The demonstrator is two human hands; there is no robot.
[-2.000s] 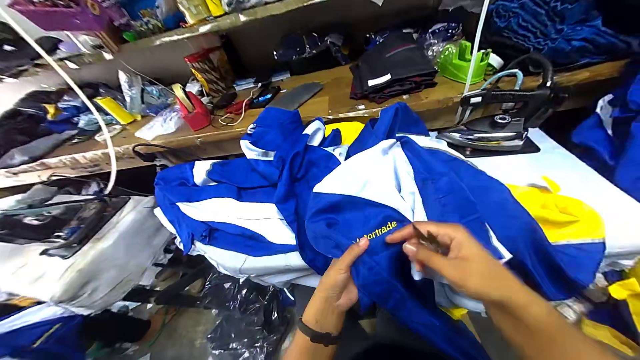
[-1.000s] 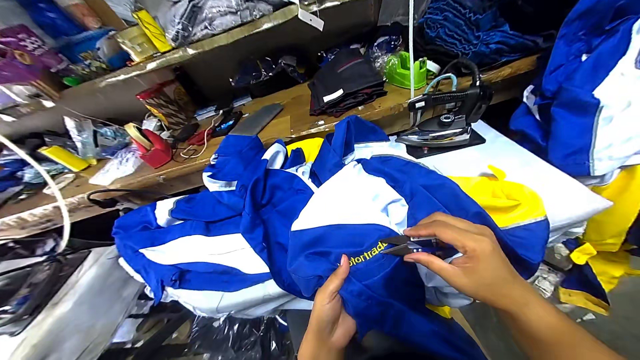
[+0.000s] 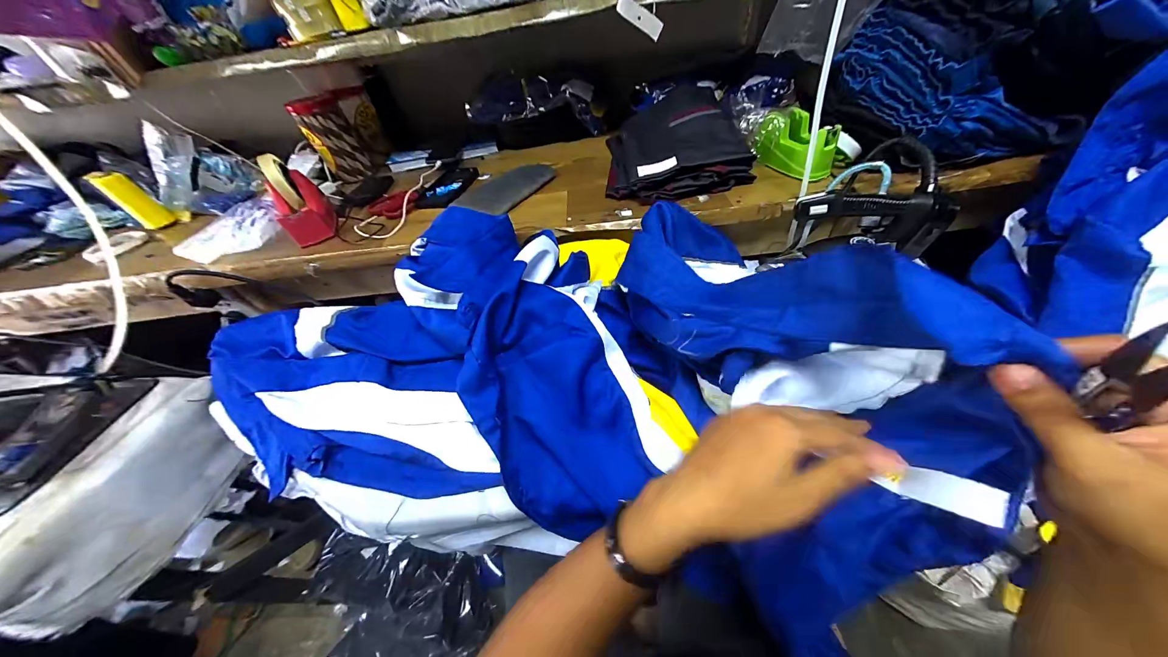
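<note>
A blue garment with white and yellow panels (image 3: pixel 566 401) lies spread over the ironing surface. My left hand (image 3: pixel 766 484), with a dark wristband, is on its right part, the fingertips at a white strip (image 3: pixel 954 493) on the blue cloth. At the right edge my right hand (image 3: pixel 1086 438) pinches the blue fabric between thumb and finger. Dark thread snips (image 3: pixel 1131 374) are also held in that hand, partly cut off by the frame edge. The embroidered lettering does not show now.
Behind the garment a wooden shelf (image 3: pixel 575 196) bears a red tape dispenser (image 3: pixel 306 214), folded dark clothes (image 3: pixel 680 146) and a green tape dispenser (image 3: pixel 798 146). An iron (image 3: pixel 876 214) stands behind the raised cloth. More blue garments (image 3: pixel 1086 219) hang at the right; black plastic (image 3: pixel 401 593) lies below.
My right hand has moved right, drawing the garment's edge with it. The embroidered part is turned out of sight, and a white strip shows. The raised cloth now partly hides the iron.
</note>
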